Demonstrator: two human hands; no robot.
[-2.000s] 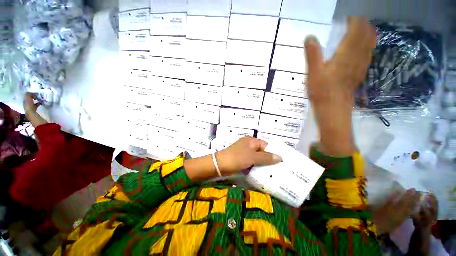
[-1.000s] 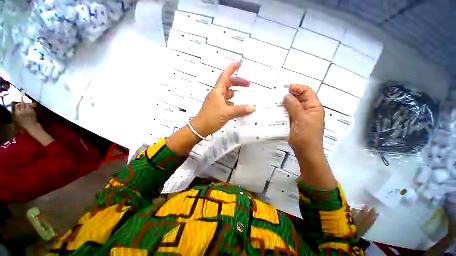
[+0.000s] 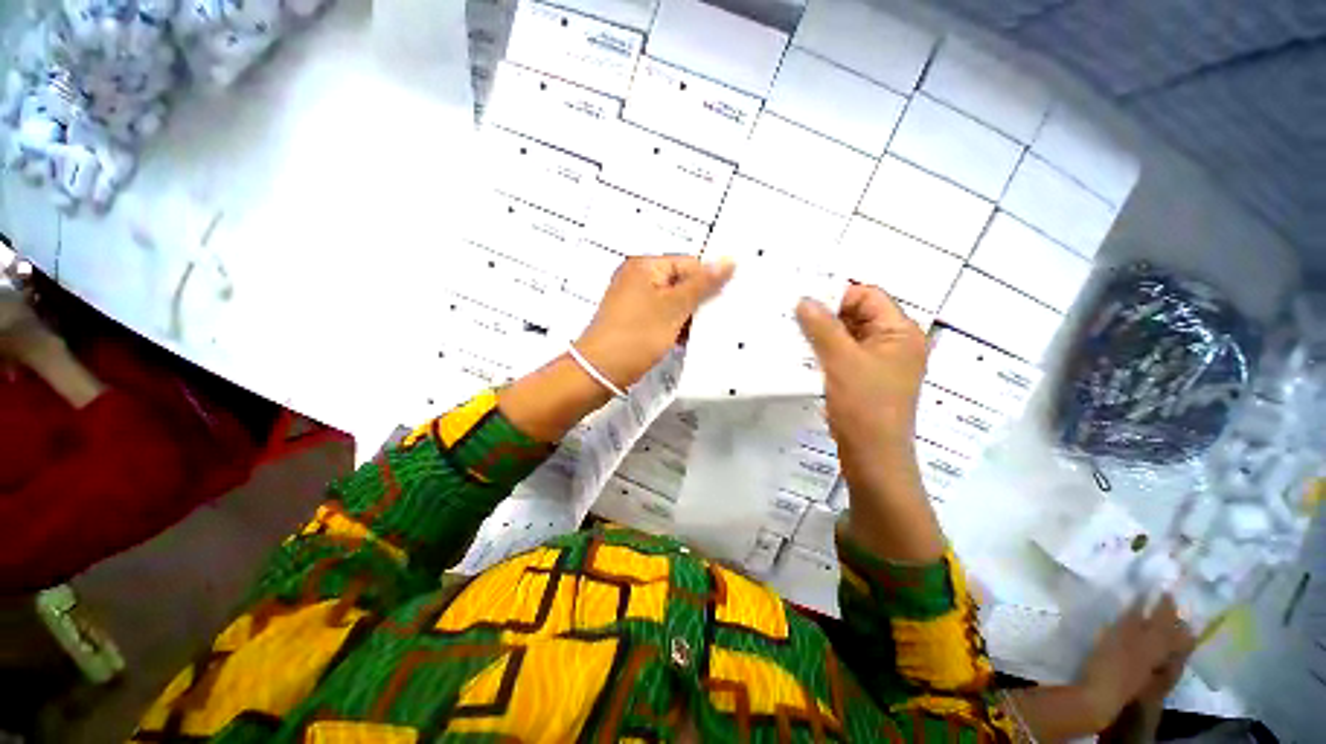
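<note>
White cartons (image 3: pixel 945 189) lie packed in rows on the bench. Nearer and left ones (image 3: pixel 556 172) show a dot and fine print; several upper ones are blank. A white label sheet (image 3: pixel 749 356) with dots is stretched between my hands over the boxes. My left hand (image 3: pixel 640 320) pinches its upper left edge with thumb and finger. My right hand (image 3: pixel 877 356) has thumb and fingers closed at its right edge; whether a single label is between these fingertips cannot be told. The sheet's printed tail (image 3: pixel 618 443) curls down below my left wrist.
A clear bag of black cables (image 3: pixel 1156 371) lies at right. White adapters (image 3: pixel 87 109) are heaped at far left. A neighbour's red sleeve (image 3: pixel 131 451) is at left. Another worker's hands (image 3: pixel 1134 654) are at lower right, near small white pieces (image 3: pixel 1265 480).
My left hand has closed from spread fingers to a pinch at the sheet. My right hand stays at its right edge. Earlier, my left hand was on a labelled piece lower down and my right was raised open.
</note>
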